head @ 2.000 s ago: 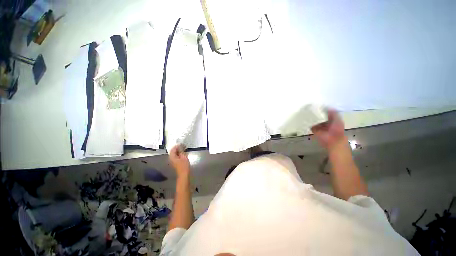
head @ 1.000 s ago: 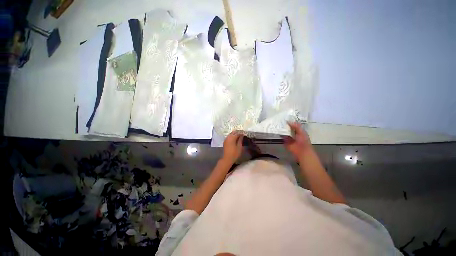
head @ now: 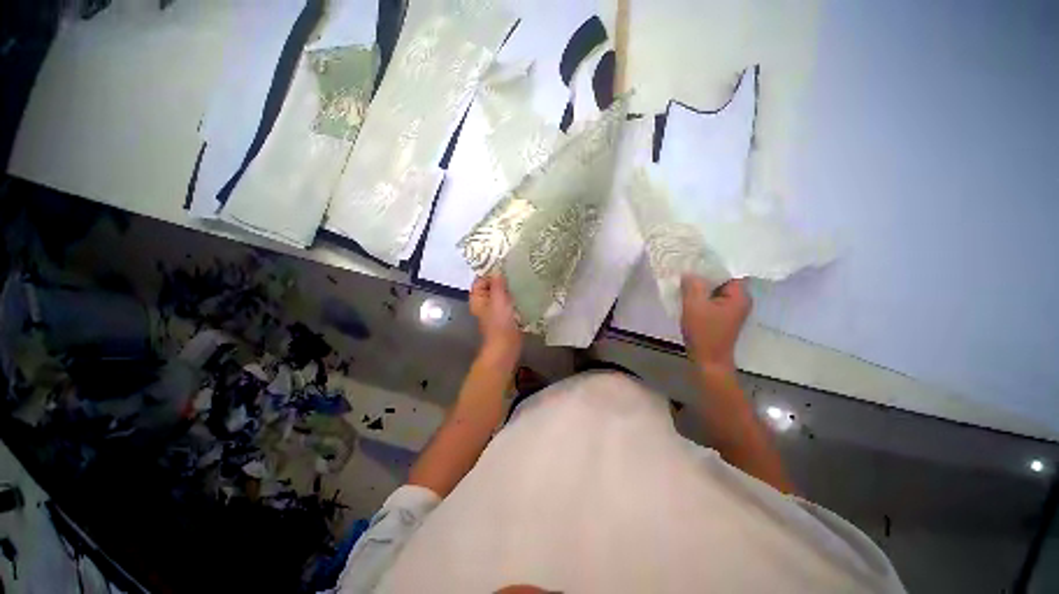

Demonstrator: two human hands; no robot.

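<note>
A pale, swirl-patterned sheet [head: 557, 238], perhaps pattern paper, is lifted and bent up in front of me at the table's near edge. My left hand [head: 496, 311] grips its lower left corner. My right hand [head: 713, 313] grips another pale sheet [head: 679, 238], which spreads to the right; I cannot tell if the two sheets are joined. White-topped panels with dark edges lie under and beside them, one with a curved top [head: 711, 145]. More paper-topped panels [head: 406, 128] lie in a row to the left.
A greenish label patch [head: 345, 93] lies on one panel at the left. A thin tan stick [head: 622, 52] lies beyond the panels. The white table's [head: 917, 232] near edge runs slantwise. Scraps [head: 273, 395] litter the floor at the left, beside a round pale tub [head: 99, 323].
The view has turned, so the table edge slants. My left hand has raised a sheet corner and bent it up. My hands have moved farther apart, and the sheets are lifted off the panels.
</note>
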